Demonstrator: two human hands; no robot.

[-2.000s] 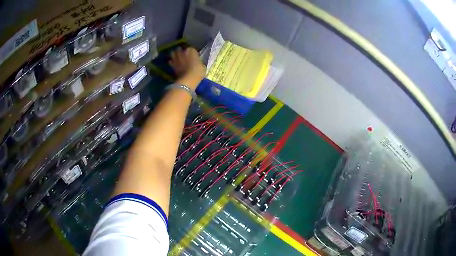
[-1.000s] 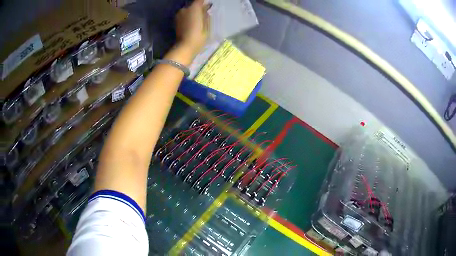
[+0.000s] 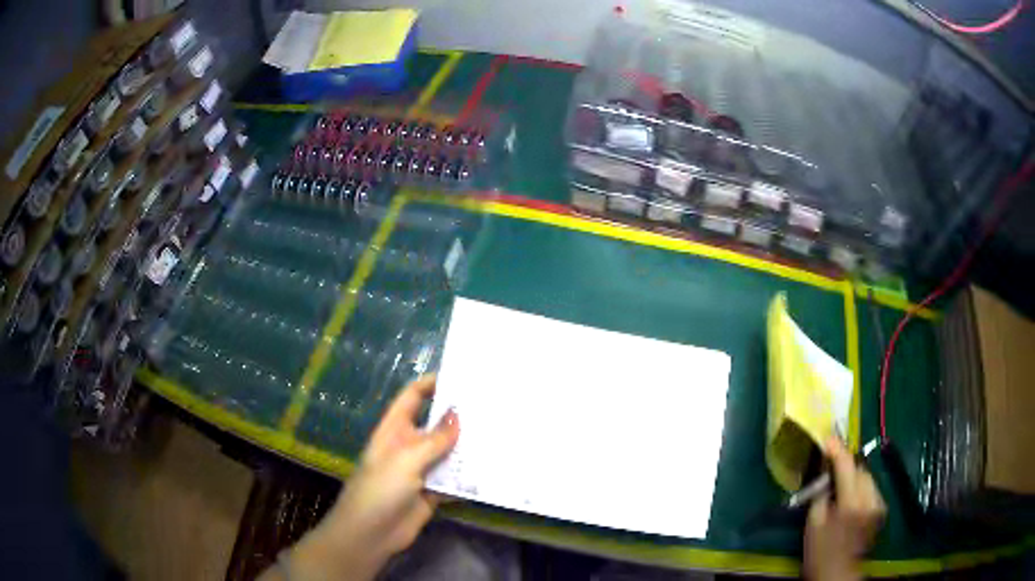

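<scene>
My left hand [image 3: 397,477] grips the left edge of a white sheet [image 3: 585,420] with thumb and fingers. The sheet looks blank, apart from faint marks at its lower left corner. My right hand [image 3: 846,505] holds a curled yellow-and-white paper [image 3: 804,397] at its lower end, over the right of the bench. A pen [image 3: 808,491] is also in my right hand, pointing left. The papers are apart from each other.
A clear blister tray [image 3: 329,261] with rows of red-wired components lies at left. Stacked filled trays stand at far left [image 3: 114,193] and back right [image 3: 726,170]. A blue bin [image 3: 346,80] with papers stands at the back. A red wire [image 3: 897,340] runs down the right.
The view has swung right and down. My left hand has come from the blue bin to the front with the white sheet. My right hand, with pen and yellow paper, has come into view.
</scene>
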